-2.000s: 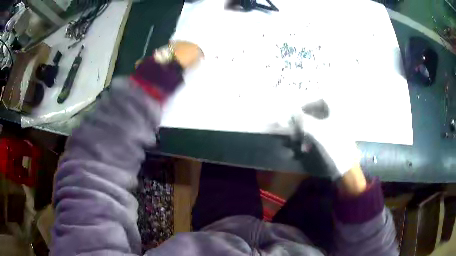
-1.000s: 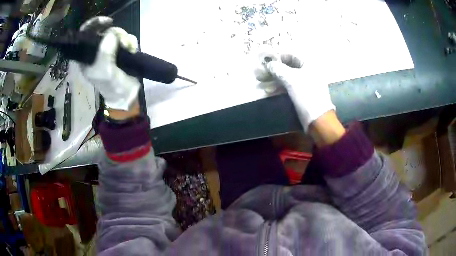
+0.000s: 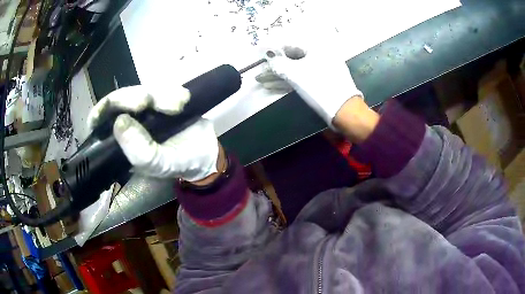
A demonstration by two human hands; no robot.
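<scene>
My left hand (image 3: 161, 129), in a white glove, is closed around the thick black electric screwdriver (image 3: 210, 92). Its thin bit points up and right and reaches the fingertips of my right hand (image 3: 316, 77). My right hand, also gloved, pinches a small dark round piece (image 3: 270, 54) at the bit's tip; what the piece is cannot be told. Both hands are over the front part of the white sheet (image 3: 172, 37). Small screws (image 3: 253, 23) lie scattered on the sheet beyond the hands.
The dark green mat (image 3: 403, 63) runs along the bench's front edge. A black cord curves from the screwdriver's rear at the left. A red container (image 3: 106, 270) and cardboard cartons (image 3: 489, 123) are below the bench. Cluttered tools and boxes stand at the left.
My left hand, empty two seconds ago, holds the screwdriver. Since one second ago its bit has moved right to my right hand's fingertips. The view has turned and shifted.
</scene>
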